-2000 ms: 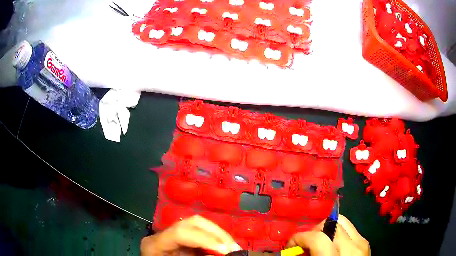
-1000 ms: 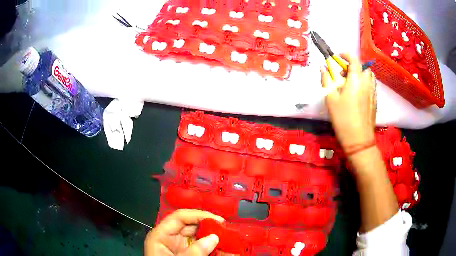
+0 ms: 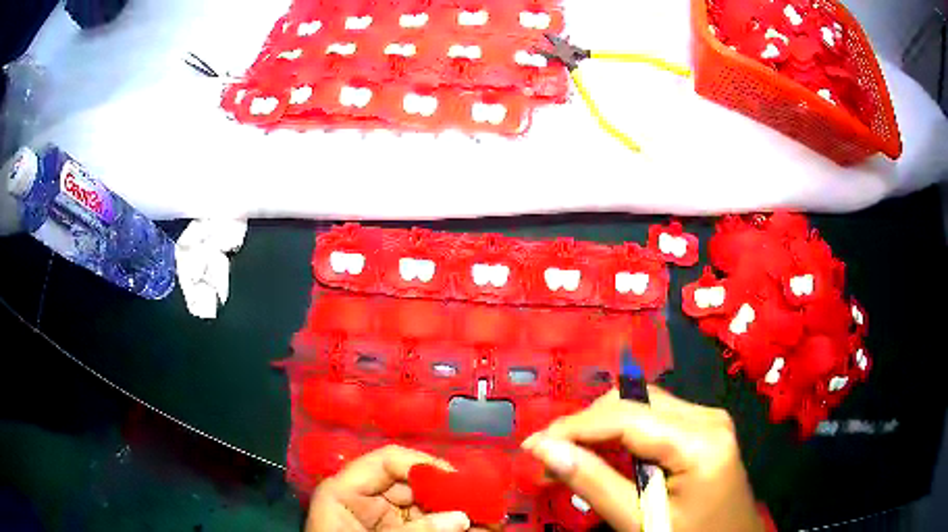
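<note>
A red moulded sheet (image 3: 483, 330) lies on the dark bench, with a row of white double-oval patches along its far edge and a rectangular hole near its middle. My left hand (image 3: 379, 494) holds a red moulded piece (image 3: 463, 493) between thumb and fingers over the sheet's near part. My right hand (image 3: 665, 462) holds a slim pen-like tool (image 3: 635, 387), its blue end pointing away from me. My right fingertips are close to the piece; I cannot tell whether they touch it. The sheet's near edge is partly hidden by my hands.
Diagonal cutters (image 3: 593, 64) with spread yellow handles lie across the right edge of a second sheet stack (image 3: 400, 73). A red basket (image 3: 795, 109) of pieces is far right, a pile of pieces (image 3: 795, 312) right, a bottle (image 3: 99, 223) and white tissue (image 3: 205, 265) left, tweezers (image 3: 203, 64) far left.
My right hand has let go of the cutters on the white covering and come back beside my left hand. The view has shifted, so the bench things sit further left.
</note>
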